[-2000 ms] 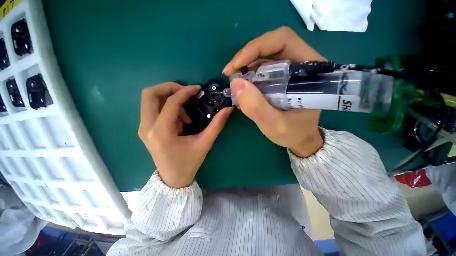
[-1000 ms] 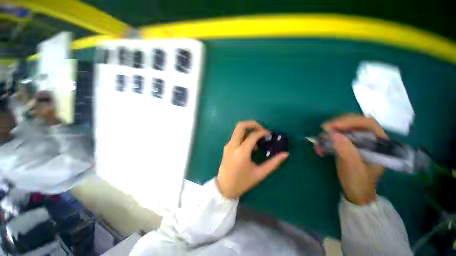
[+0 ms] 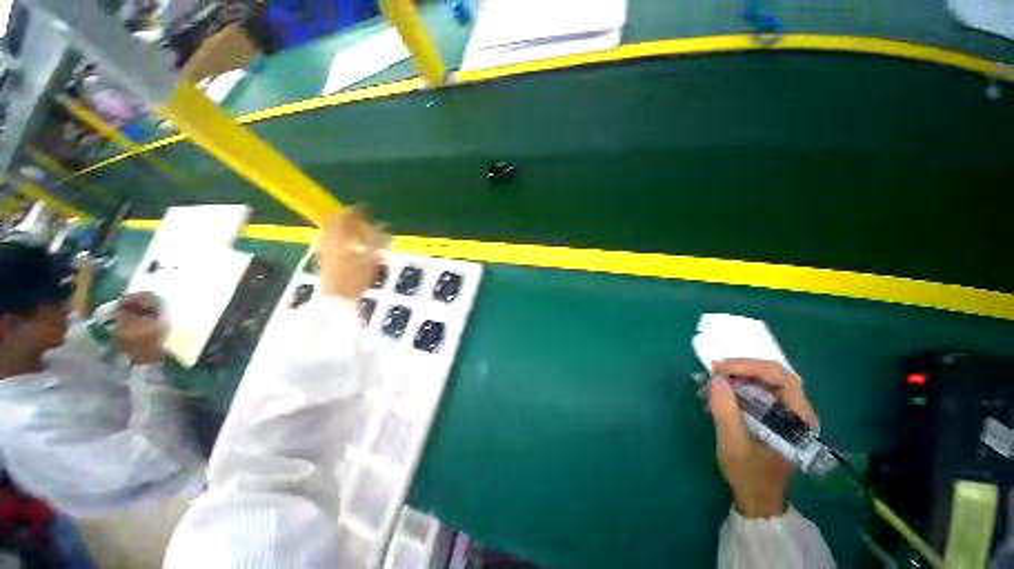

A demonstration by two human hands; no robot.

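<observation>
My right hand (image 3: 758,439) holds the glue syringe (image 3: 784,431) like a pen, its tip over the lower edge of the white wiping paper (image 3: 739,339). My left hand (image 3: 350,253) is stretched far forward over the top of the white parts tray (image 3: 389,428), beside the yellow edging. It is blurred, and whether it holds anything cannot be told. Several glossy black parts (image 3: 429,335) sit in the tray's upper pockets, partly hidden by my left hand and sleeve. One black part (image 3: 500,172) lies alone on the dark green conveyor belt (image 3: 667,167).
Yellow edging (image 3: 667,265) runs between the green mat (image 3: 556,411) and the belt. A black dispenser with a red display (image 3: 916,380) stands at the right. Another person in a pale smock (image 3: 89,417) works at the left. White sheets (image 3: 545,31) lie beyond the belt.
The view has swung up and left. My left hand has left the mat in front of me for the tray's far end; the black part it held no longer shows there. The syringe has moved to the paper.
</observation>
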